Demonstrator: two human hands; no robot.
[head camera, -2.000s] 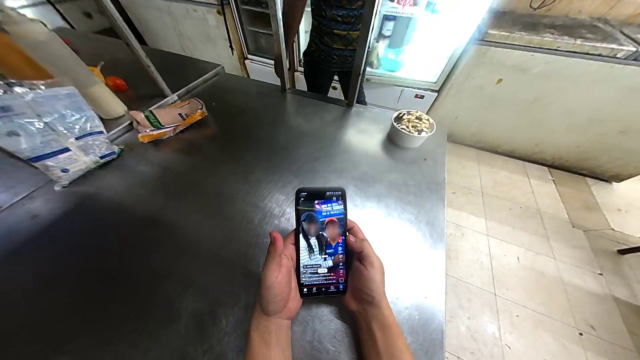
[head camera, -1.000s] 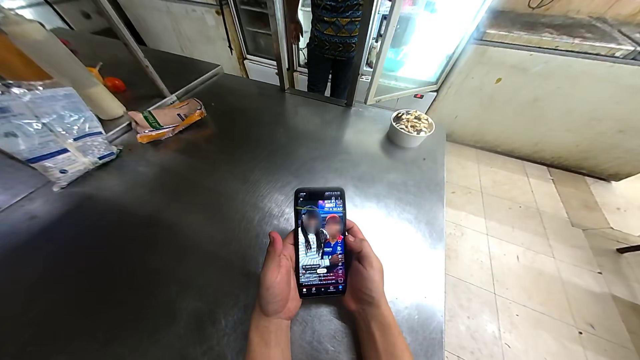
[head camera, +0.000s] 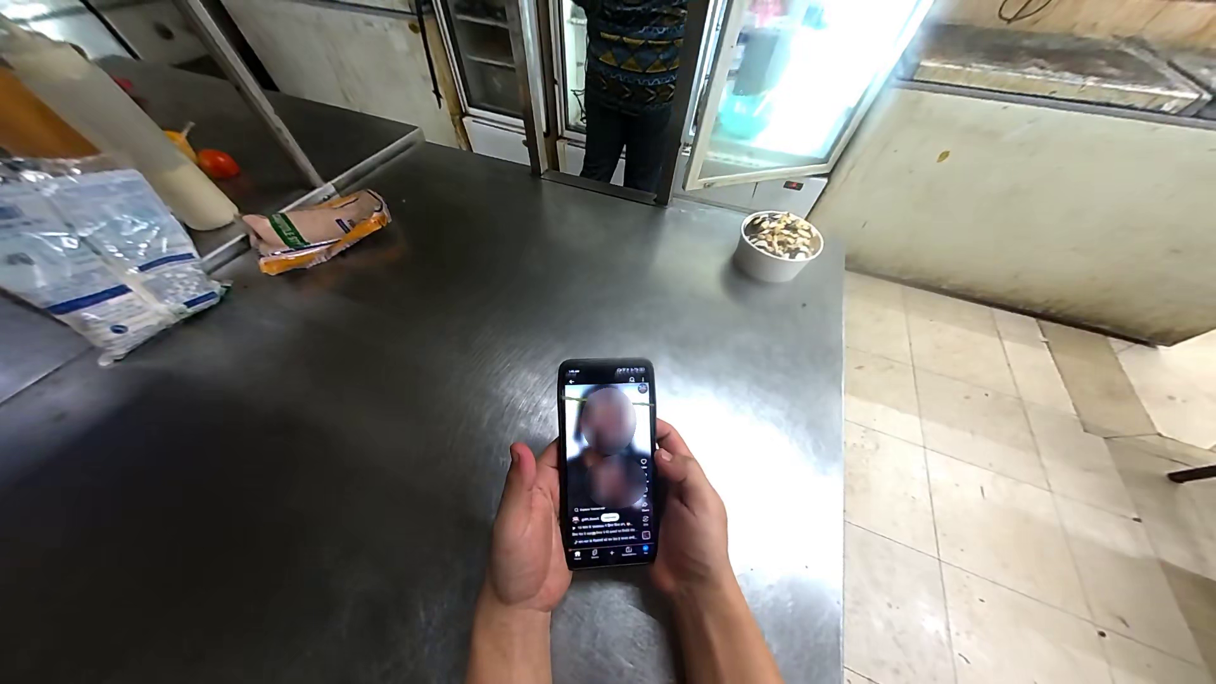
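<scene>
A black smartphone is upright between my hands over the metal counter, its lit screen facing me. My left hand holds its left edge, with the thumb raised beside it. Against the right edge, my right hand grips the phone, its thumb near the side of the screen. The fingers behind the phone are mostly hidden. The screen shows a blurred picture with writing and icons below.
The stainless steel counter bears a white bowl of chopped pieces, an orange-edged packet, a clear plastic bag and a squeeze bottle. Beyond it, a person stands by an open glass fridge door.
The picture on the phone screen has changed. The fridge door has swung wider, and the person beyond the counter has shifted. My hands hold the phone in the same place.
</scene>
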